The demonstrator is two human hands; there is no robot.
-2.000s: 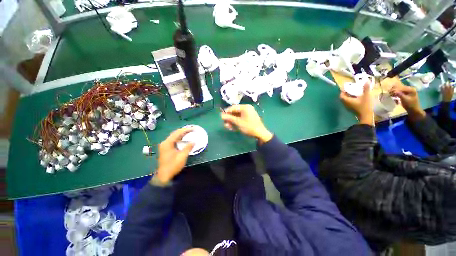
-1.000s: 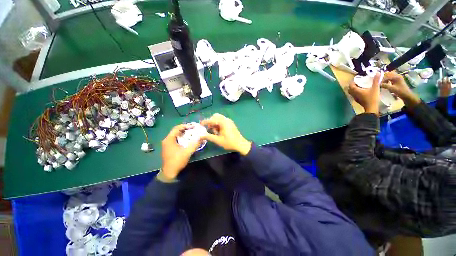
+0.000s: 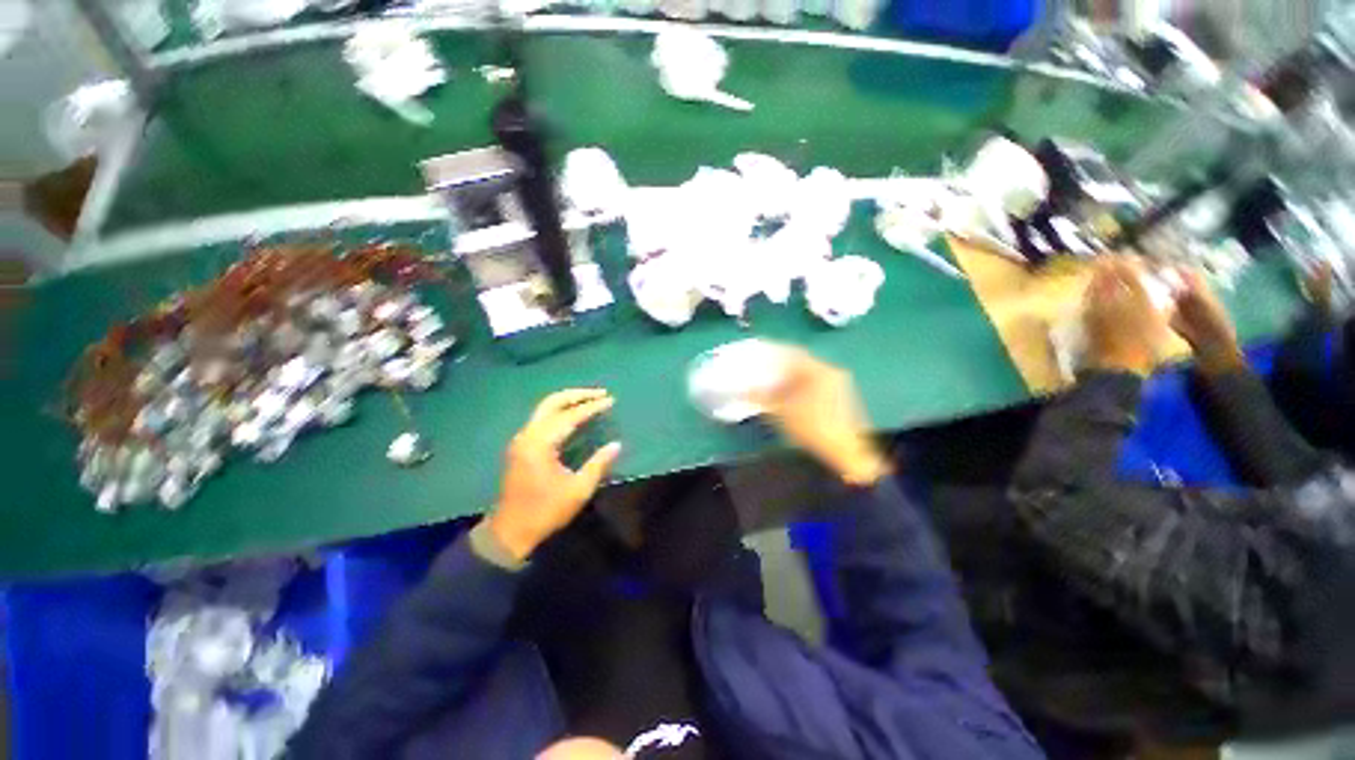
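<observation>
A round white plastic housing (image 3: pixel 731 379) is at the bench front, blurred, in the fingers of my right hand (image 3: pixel 825 416). My left hand (image 3: pixel 547 478) is open and empty over the bench's front edge, to the left of the housing, thumb and fingers apart. The black electric screwdriver (image 3: pixel 538 201) hangs over the silver-grey screw feeder (image 3: pixel 538 282), behind my hands.
A heap of small motors (image 3: pixel 268 389) with red-orange wires lies left; one motor (image 3: pixel 406 449) lies apart. White subassemblies (image 3: pixel 743 238) are piled right of the feeder. A blue tote (image 3: pixel 75 653) with white parts is below left. A neighbour's hands (image 3: pixel 1125 315) work over a tan board (image 3: pixel 1011 305).
The housing has moved right, out of my left hand and into my right hand. My left hand has opened. The view has shifted slightly and is blurred.
</observation>
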